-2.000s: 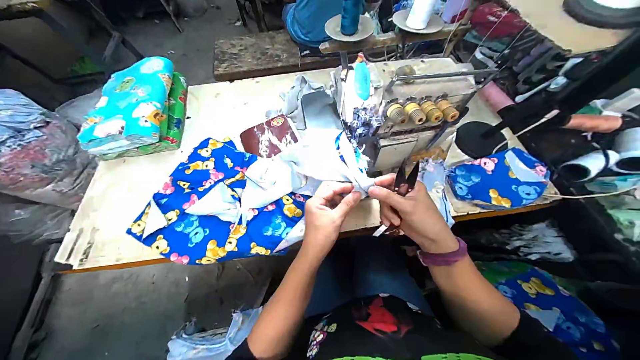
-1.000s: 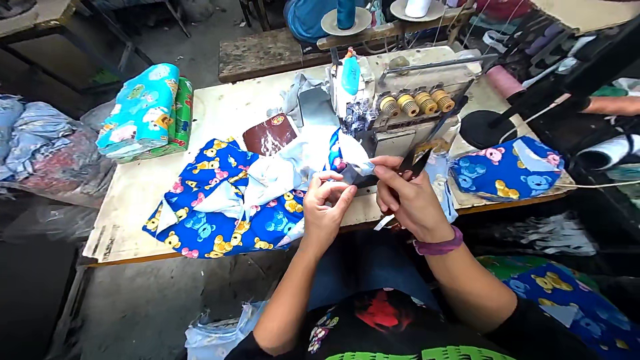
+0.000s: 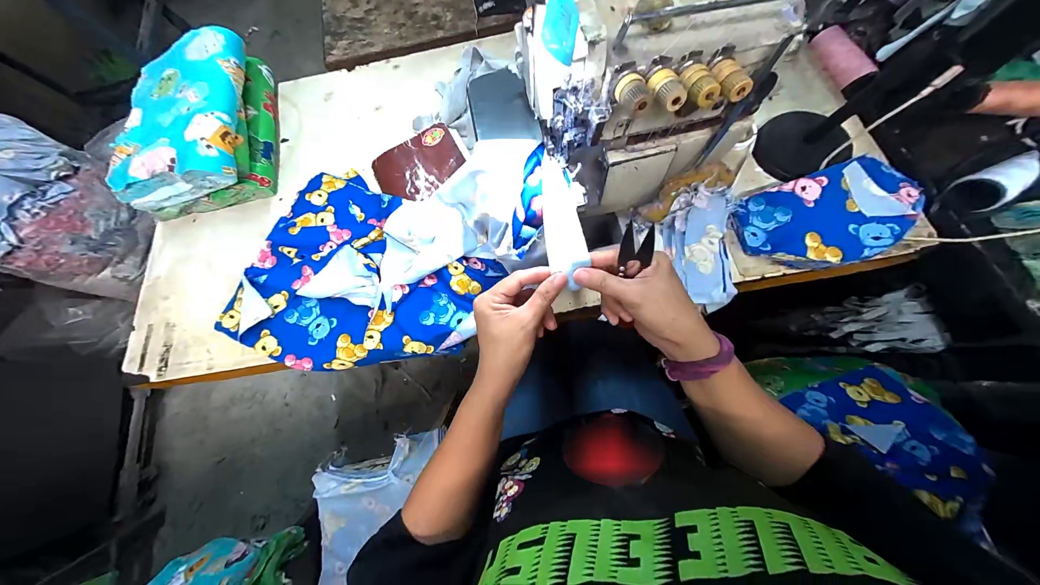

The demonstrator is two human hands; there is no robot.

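My left hand (image 3: 520,313) and my right hand (image 3: 646,305) pinch the near end of a white fabric strip (image 3: 566,219), which runs to the needle area of an overlock sewing machine (image 3: 670,154). Dark thread snips (image 3: 636,250) are also tucked in my right hand, blades pointing away from me. Left of my hands, a blue bear-print fabric (image 3: 325,321) lies on the table with its pale underside partly folded up. Part of that print shows beside the presser foot area. Pale blue fabric pieces (image 3: 700,248) hang at the table edge right of my right hand.
Folded turquoise and green printed fabrics (image 3: 183,122) are stacked on the table (image 3: 187,268) at left. A blue bear-print stack (image 3: 829,215) lies at right, near a pink thread cone (image 3: 843,57). A plastic bag of cloth (image 3: 65,211) stands far left. Another person's arm (image 3: 1006,98) shows at upper right.
The white strip now stretches straight between the machine and my fingers; earlier my hands held bunched pale cloth there. The snips have stayed in my right hand.
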